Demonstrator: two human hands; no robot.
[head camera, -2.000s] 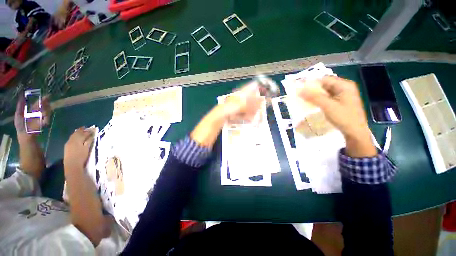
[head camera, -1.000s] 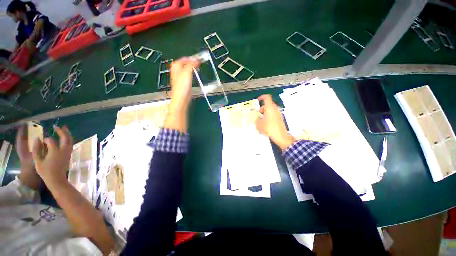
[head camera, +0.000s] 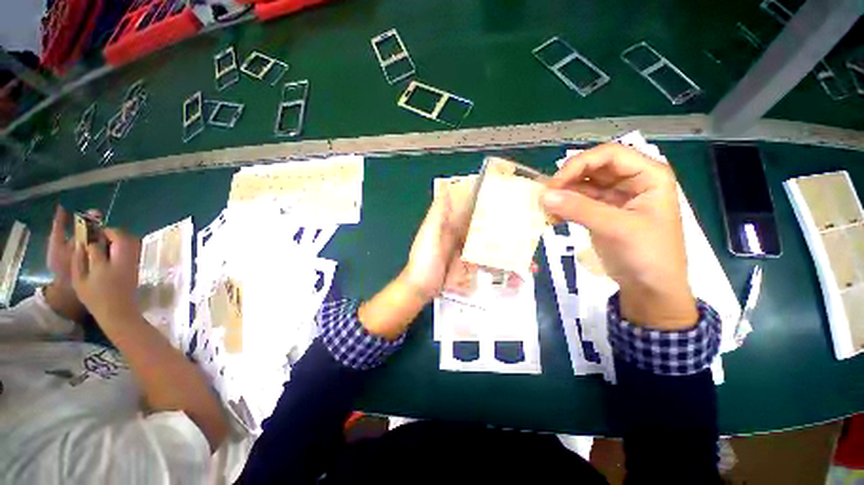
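Observation:
My left hand holds a phone middle frame from its left side, above the work sheet. My right hand pinches the upper right edge of a pale tan adhesive piece. The piece lies over the frame's upper part and covers much of it. Whether it touches the frame all over I cannot tell. The adhesive sheet lies below on the green bench, with dark cut-out windows at its near end.
Waste liners lie at right, then a dark smartphone, a slim white tool and a spare sheet stack. A metal rail borders the conveyor with frames. Neighbour's hands and scraps are left.
My left hand has brought a frame from the conveyor side down over the sheet. My right hand has lifted from the sheet with an adhesive piece, now over the frame.

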